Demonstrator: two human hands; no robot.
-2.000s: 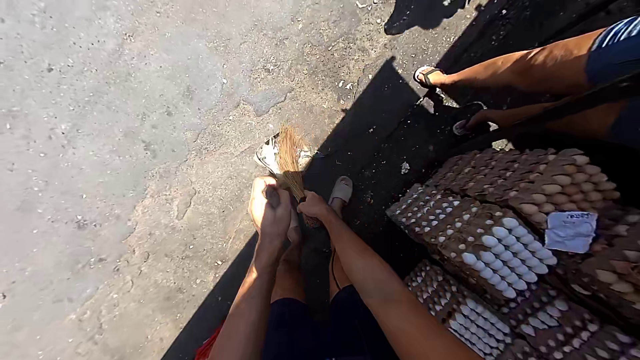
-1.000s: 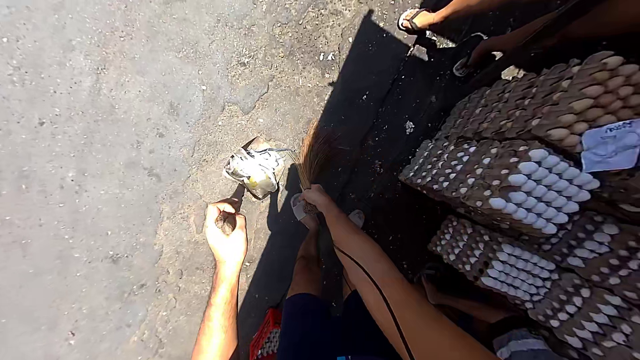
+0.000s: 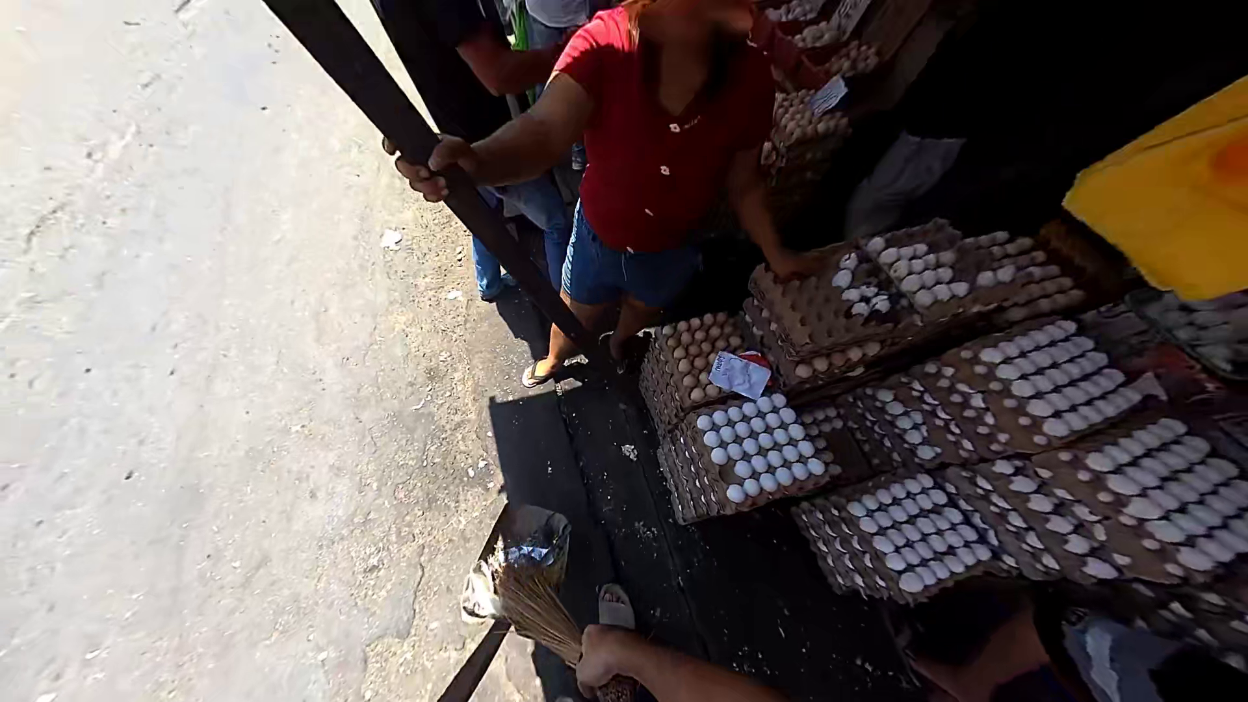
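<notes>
My right hand point(image 3: 606, 659) is closed around a straw hand broom point(image 3: 538, 609) near the bottom of the head view. The bristles point up and left, against a dustpan point(image 3: 531, 531) that holds crumpled litter point(image 3: 483, 593), some of it shiny. A dark handle point(image 3: 475, 666) runs from the dustpan down to the bottom edge. My left hand is outside the view. Just above my right hand a sandaled foot point(image 3: 615, 606) shows on the dark, shaded ground.
Stacked cardboard trays of white eggs point(image 3: 762, 448) and brown eggs point(image 3: 697, 356) fill the right. A person in a red shirt point(image 3: 663, 136) grips a dark slanted post point(image 3: 517, 258). Other people stand behind. Sunlit pavement point(image 3: 244, 390) spans the left.
The view has swung up toward the person and egg stacks. The broom has come onto the dustpan, beside which it stood a second ago. My left hand has gone out of view.
</notes>
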